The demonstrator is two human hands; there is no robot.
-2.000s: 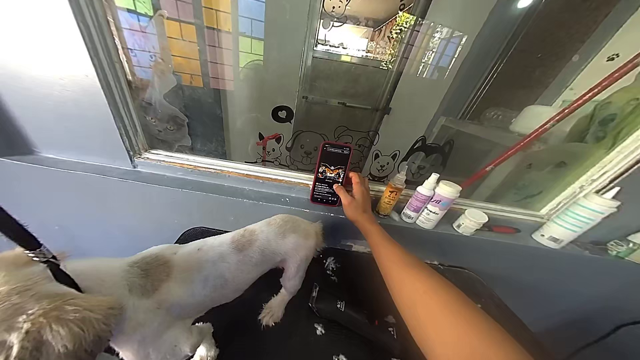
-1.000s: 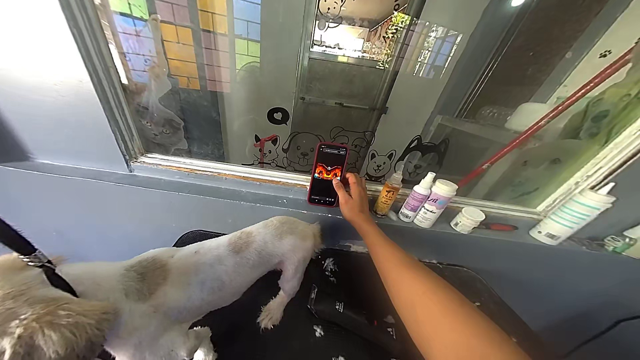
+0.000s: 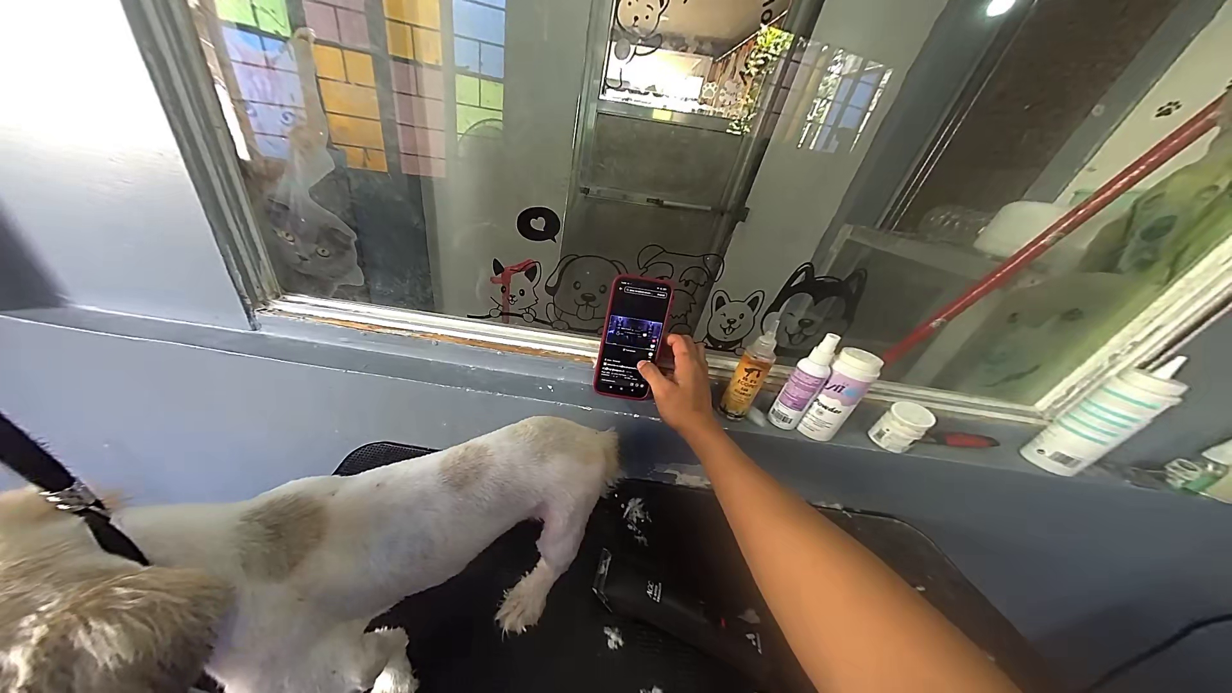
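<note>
My right hand (image 3: pixel 681 385) reaches to a smartphone in a red case (image 3: pixel 633 337), which leans upright against the window on the sill. The thumb is at the lower right of its lit screen, and the other fingers are bent by its right edge. A closely clipped white and tan dog (image 3: pixel 404 520) stands on the black grooming table (image 3: pixel 558 654), its head at the lower left and a black strap (image 3: pixel 38 472) with a metal fitting at its neck. Black hair clippers (image 3: pixel 664 606) lie on the table between the dog's hind leg and my forearm. My left hand is out of view.
Right of the phone, the sill holds an amber spray bottle (image 3: pixel 748 380), a white spray bottle (image 3: pixel 801 385), a powder bottle (image 3: pixel 840 395), a small white jar (image 3: pixel 901 426), a red-handled tool (image 3: pixel 965 440) and a larger white bottle (image 3: pixel 1102 419). A grey cat (image 3: pixel 313 245) shows behind the glass.
The picture on the phone screen has changed from red and orange shapes to a dark blue and purple scene. My right hand stays at the phone, and the dog stands in much the same place.
</note>
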